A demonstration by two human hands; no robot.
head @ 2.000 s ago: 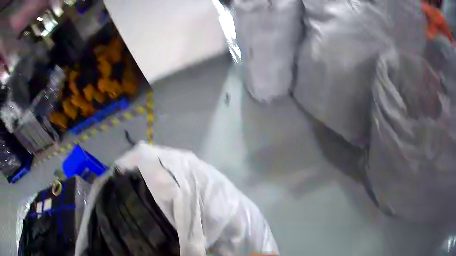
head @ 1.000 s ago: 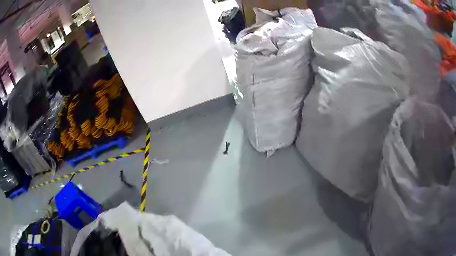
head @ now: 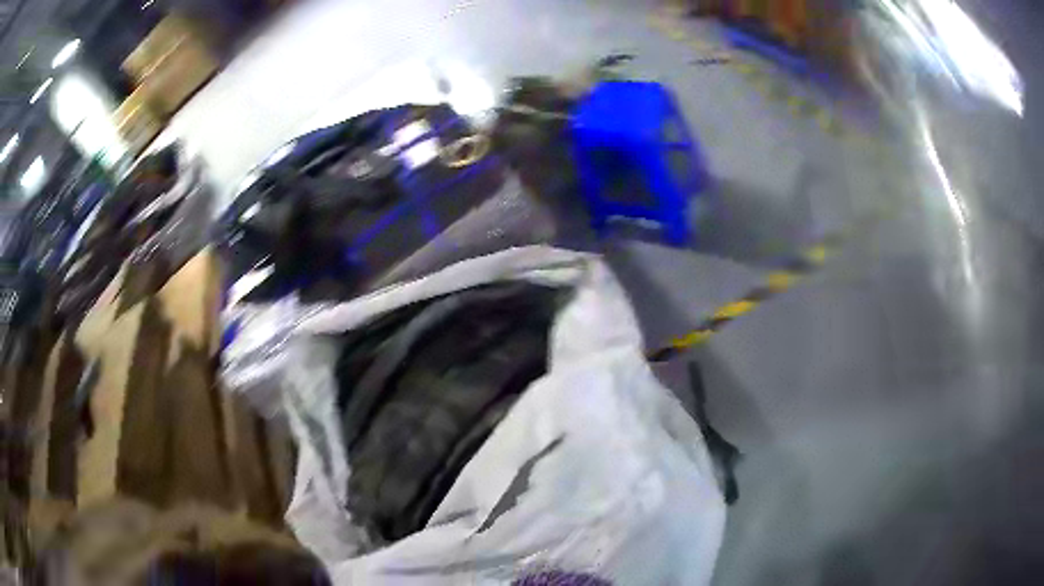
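An open white woven sack (head: 618,424) stands nearest in front of me, its mouth rolled open. Dark camouflage straps (head: 447,389) lie inside it. Neither of my hands can be made out. A small purple patch (head: 561,579), perhaps a sleeve, shows at the bottom edge. Behind the sack is a black wrapped stack (head: 343,206) with blue bands and white labels. A yellow-cream tape roll (head: 467,150) lies on its top. The picture is blurred.
A bright blue stool or bin (head: 635,149) stands beyond the sack. Brown cartons (head: 115,401) are at left. Yellow-black tape (head: 744,303) crosses the grey floor, with a dark strip (head: 719,458) near the sack. A blurred brown shape (head: 172,549) is at bottom left.
The view has swung left and down. The wall and closed sacks have left it; the open sack, black stack and blue stool are now central, and the cartons have come in at left.
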